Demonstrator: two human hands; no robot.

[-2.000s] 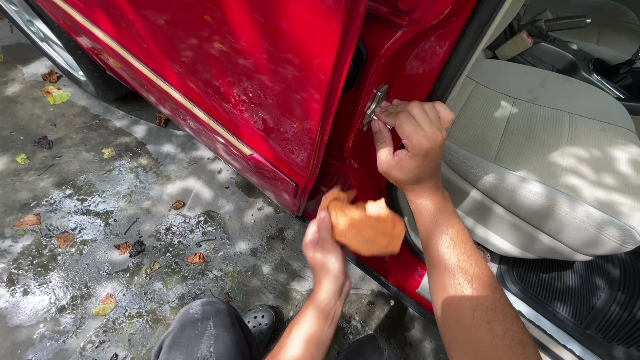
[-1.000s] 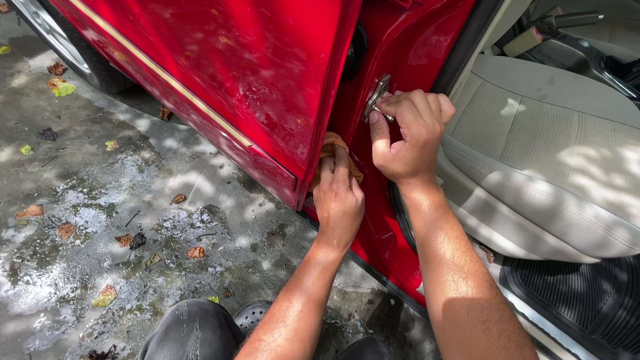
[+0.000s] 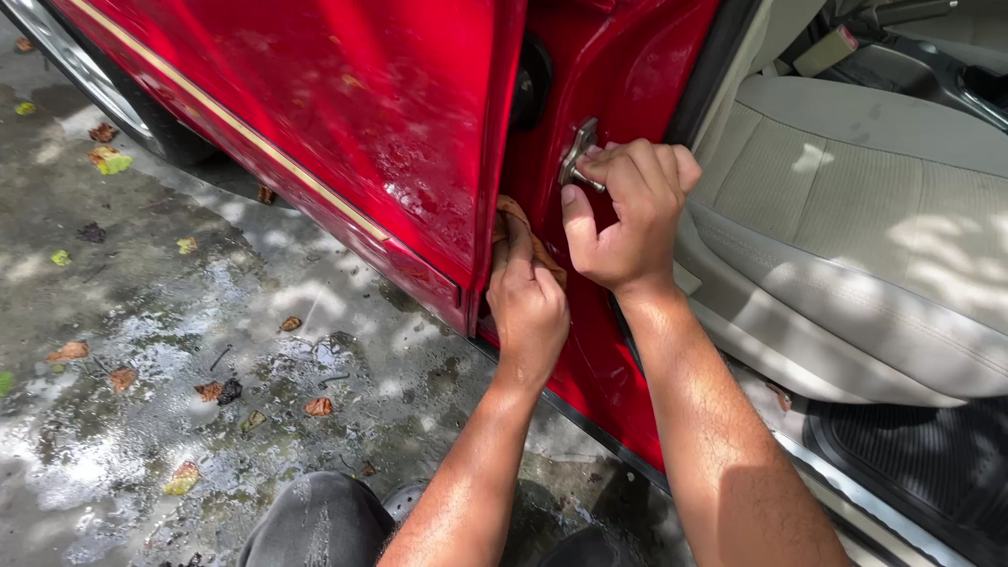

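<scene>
An orange cloth (image 3: 543,250) is pressed by my left hand (image 3: 528,311) into the gap between a red car door (image 3: 331,118) and the red body pillar (image 3: 602,362). Much of the cloth is hidden behind my fingers and the door edge. My right hand (image 3: 634,213) grips the metal door striker (image 3: 579,153) on the pillar, its fingertips on the striker and its thumb just below. Above the cloth, a black round part (image 3: 533,83) shows in the gap.
Right of the pillar are a beige car seat (image 3: 850,173), a black ribbed floor mat (image 3: 921,449) and a metallic door sill (image 3: 835,480). A wheel (image 3: 87,75) stands at the upper left. Fallen leaves (image 3: 122,379) lie on the wet concrete ground (image 3: 276,441). My knee (image 3: 315,520) is at the bottom.
My left hand has moved up with the orange cloth, from in front of the lower pillar into the gap beside the door edge. My right hand has stayed at the striker.
</scene>
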